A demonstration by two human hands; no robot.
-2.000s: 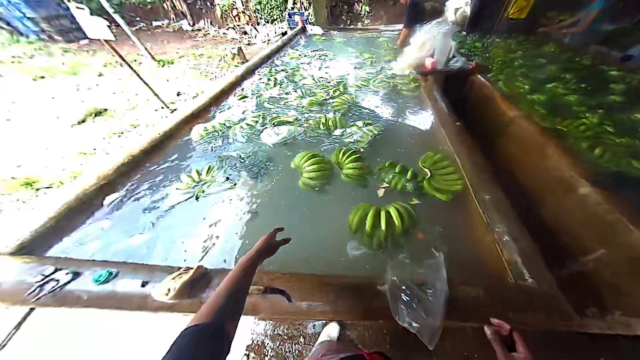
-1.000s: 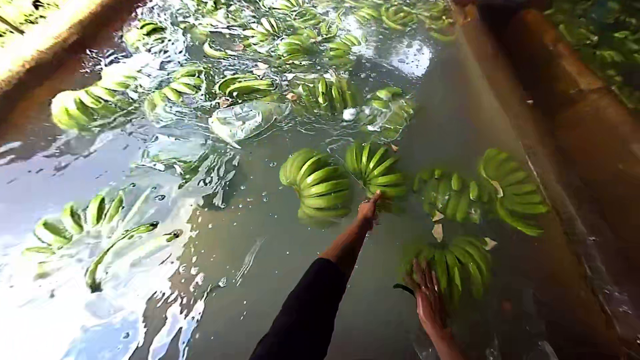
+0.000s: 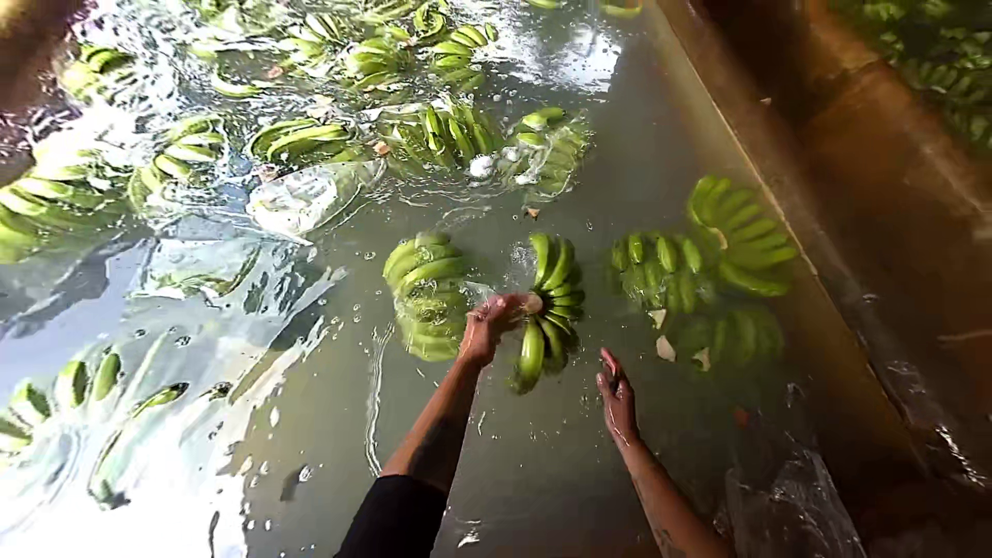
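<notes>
My left hand grips the cut crown of a hand of green bananas at the surface of murky water, its fruit fanning out to the right. Close by on the left floats another green banana hand. My right hand is just above the water, below and right of the gripped bananas; something small and dark lies against its fingers, too unclear to name. To its upper right are a banana hand partly under water, a fanned one and a dim, sunken one.
A concrete tank wall runs along the right, with a channel and more green bananas beyond. Several banana hands float at the top and left. Clear plastic floats at upper left, and a clear plastic sheet lies at lower right.
My left hand now has the banana hand by its crown, and the bananas are turned sideways. My right hand has come away from the lower right bananas, which now sit deeper in the water.
</notes>
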